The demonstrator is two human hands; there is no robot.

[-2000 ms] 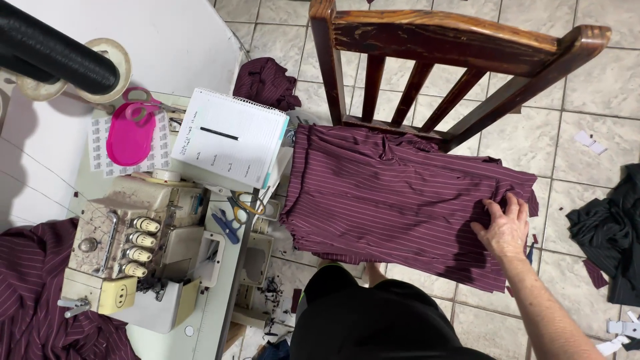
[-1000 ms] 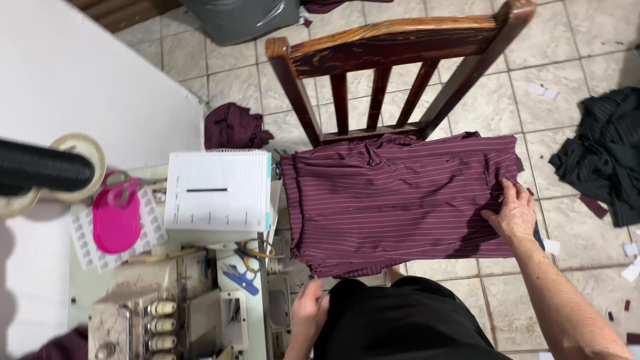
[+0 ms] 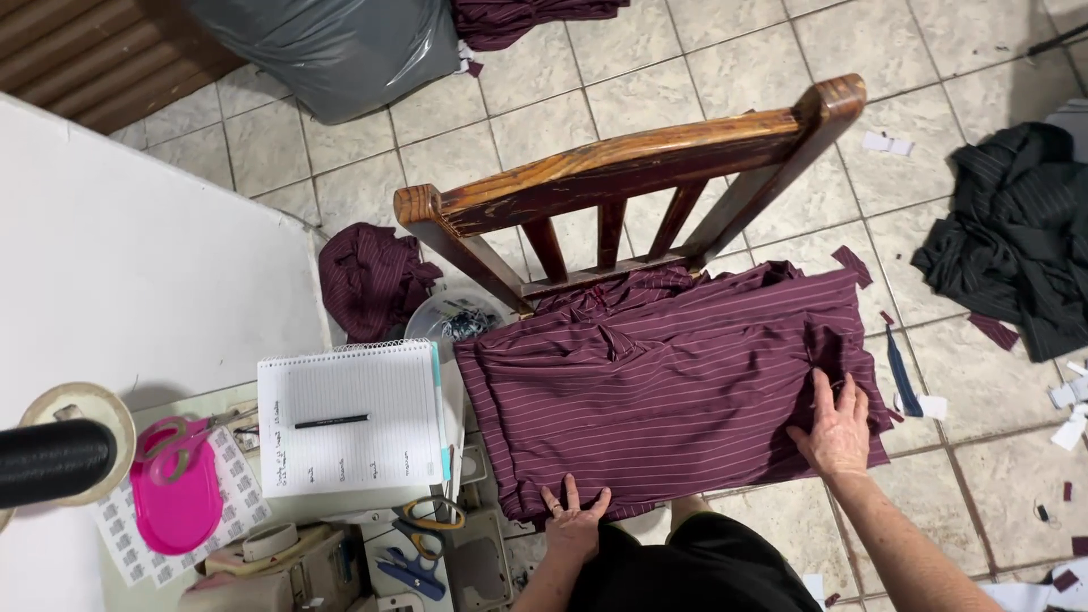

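Note:
A stack of maroon pinstriped fabric [image 3: 671,391] lies spread over the seat of a dark wooden chair [image 3: 620,170]. My left hand [image 3: 574,523] rests at the near left edge of the stack, fingers apart on the cloth. On the right part of the cloth lies my right hand [image 3: 837,429], its fingers spread and pressing on the surface beside some creases. Neither hand pinches the cloth. The chair seat is hidden under the fabric.
Left of the chair, a table holds a spiral notebook [image 3: 353,459] with a black pen, a pink tray [image 3: 177,501], scissors [image 3: 429,514] and a sewing machine [image 3: 280,565]. Maroon cloth [image 3: 370,280] and black cloth [image 3: 1020,238] lie on the tiled floor. A grey plastic bag [image 3: 340,51] stands behind.
My left hand, out of view two seconds ago, has come onto the fabric's near left edge. My right hand stays on the right part. The view has shifted.

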